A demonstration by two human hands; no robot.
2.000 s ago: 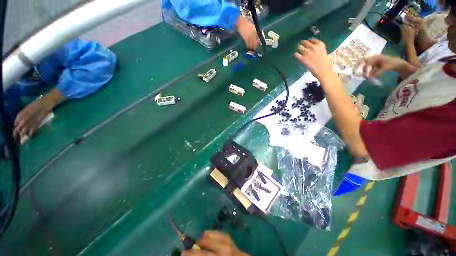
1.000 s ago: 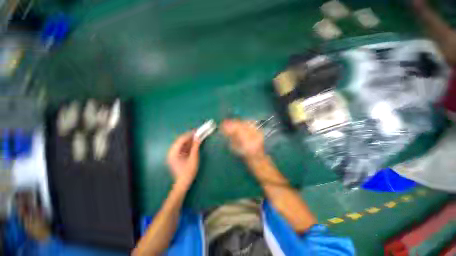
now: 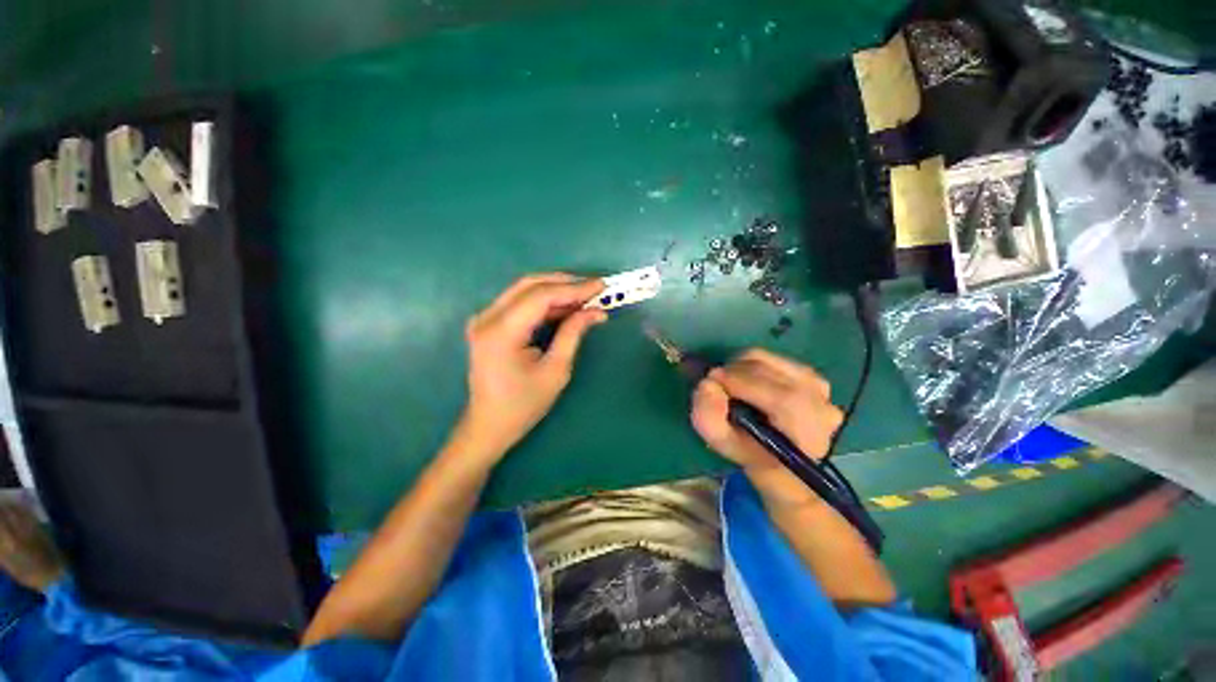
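My left hand [image 3: 523, 354] holds an off-white housing [image 3: 630, 287] by its left end between thumb and fingers, above the green mat. The housing's face shows small dark holes. My right hand [image 3: 770, 410] grips the black handle of a soldering iron [image 3: 787, 456], pen-like. Its thin metal tip points up and left, a little below and right of the housing, not touching it. Small black components [image 3: 755, 253] lie scattered on the mat to the right of the housing.
A black tray [image 3: 154, 466] with several off-white units stands at left. At right are a black box [image 3: 994, 87] with tan pads, a white parts box [image 3: 1043, 248], a crumpled clear bag [image 3: 987, 386] and a red metal frame [image 3: 994, 593]. Another person's hand [image 3: 27, 544] shows at far left.
The view has swung down and left from the line to the mat. The left hand still holds the housing as one second ago. The iron now shows clearly in the right hand.
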